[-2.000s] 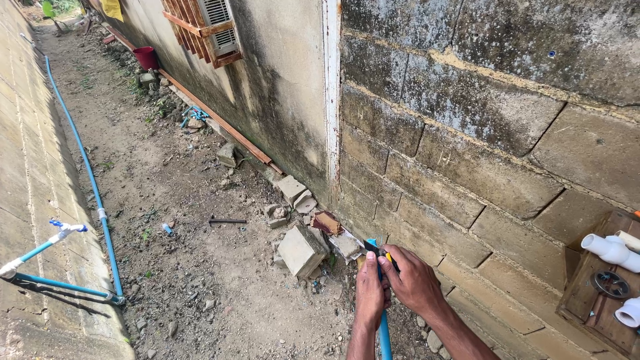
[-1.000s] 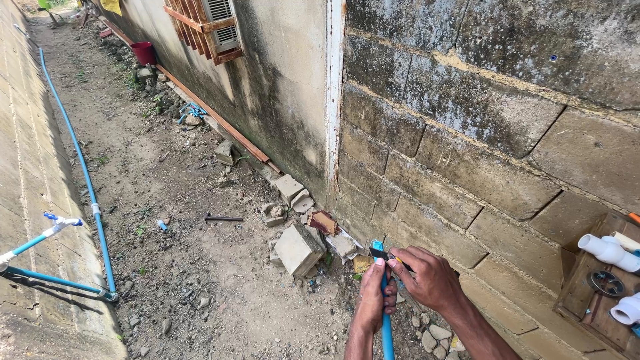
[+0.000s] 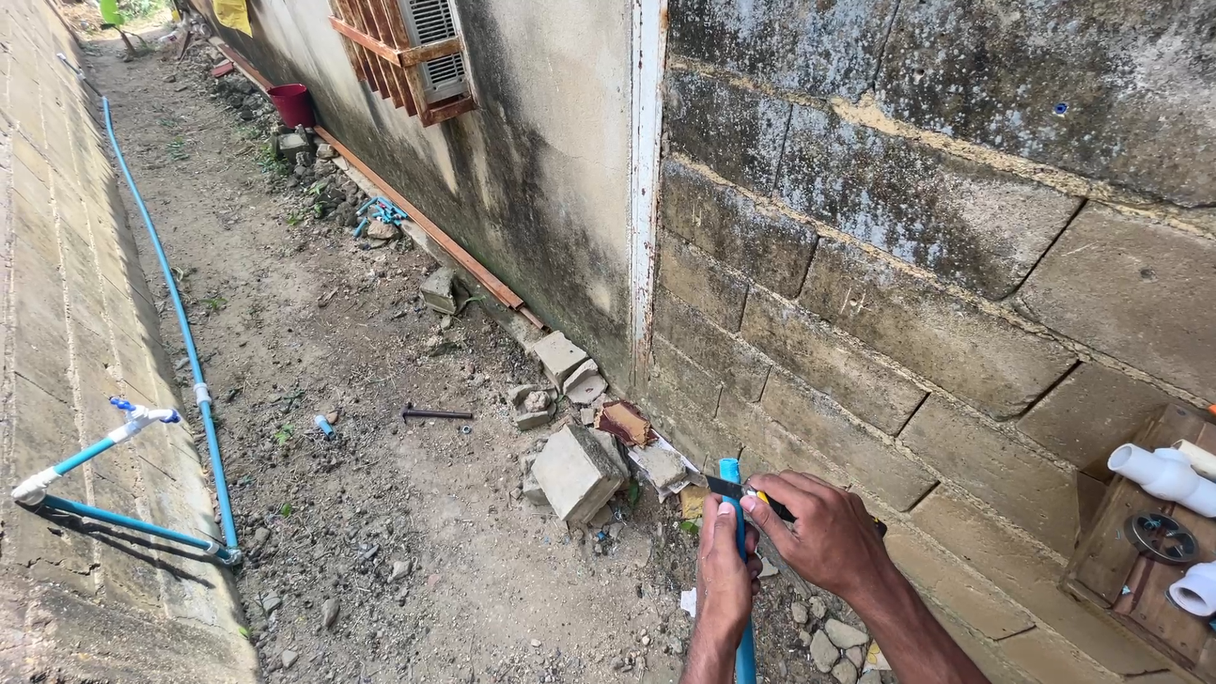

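A blue plastic pipe (image 3: 745, 646) stands nearly upright at the lower middle, its open end uppermost. My left hand (image 3: 724, 570) is wrapped around it a little below that end. In my right hand (image 3: 822, 532) is a utility knife (image 3: 774, 503) with a black and yellow body, its blade pointing left across the pipe near the top. The thumbs of both hands are close together beside the pipe. Part of the knife's handle is hidden by my right fingers.
Concrete block wall (image 3: 912, 361) rises at the right, near a wooden box (image 3: 1130, 579) with white fittings (image 3: 1164, 480). Broken blocks (image 3: 575, 475) lie left of my hands. A metal rod (image 3: 437, 413) lies on the dirt. Blue piping with a tap (image 3: 142, 415) runs along the left wall.
Both hands have stayed at the pipe's upper end, with the knife held against it. Since the earliest frame, more of the pipe's end shows above my hands.
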